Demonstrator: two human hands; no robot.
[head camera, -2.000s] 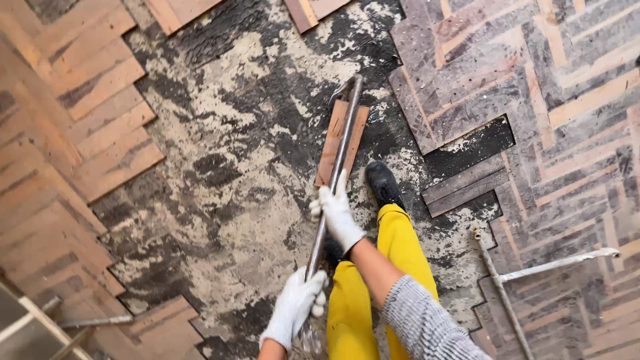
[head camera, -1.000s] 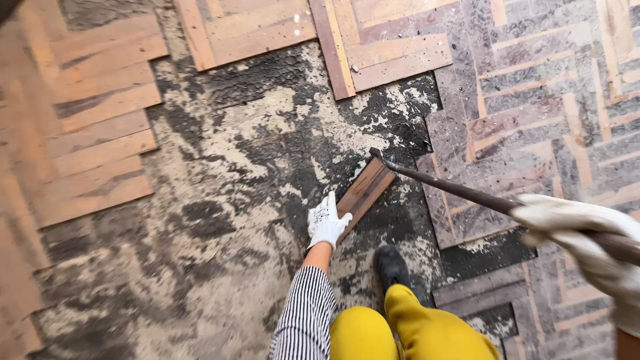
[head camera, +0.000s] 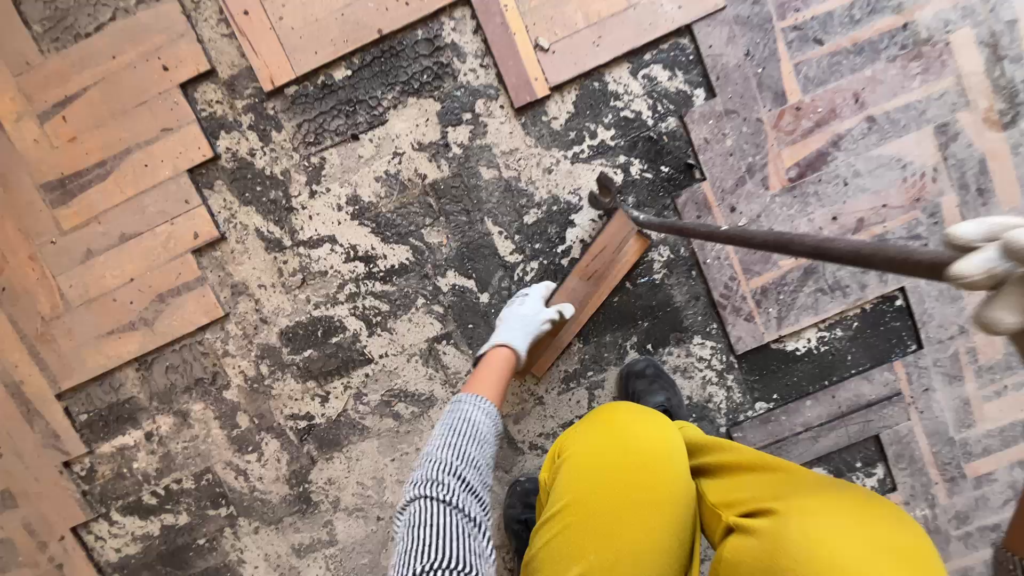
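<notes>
In a white work glove, my left hand grips the lower left part of a wooden parquet block, its thumb over the top face. The block lies slanted over the bare subfloor, which is blotched with black adhesive. At the right edge my gloved right hand, partly out of view, is closed round the shaft of a steel pry bar. The bar reaches left, and its forked, hooked end is at the block's upper end; whether they touch I cannot tell.
Herringbone parquet with stepped edges borders the subfloor at left, at the top and at right. Dark gaps show between blocks at lower right. My black shoes stand on the subfloor, below my bent knees in yellow trousers.
Two seconds ago both hands were on the pry bar, which lay over the block. My left hand has let go of the bar and taken hold of the block; my right hand holds the bar out to the right.
</notes>
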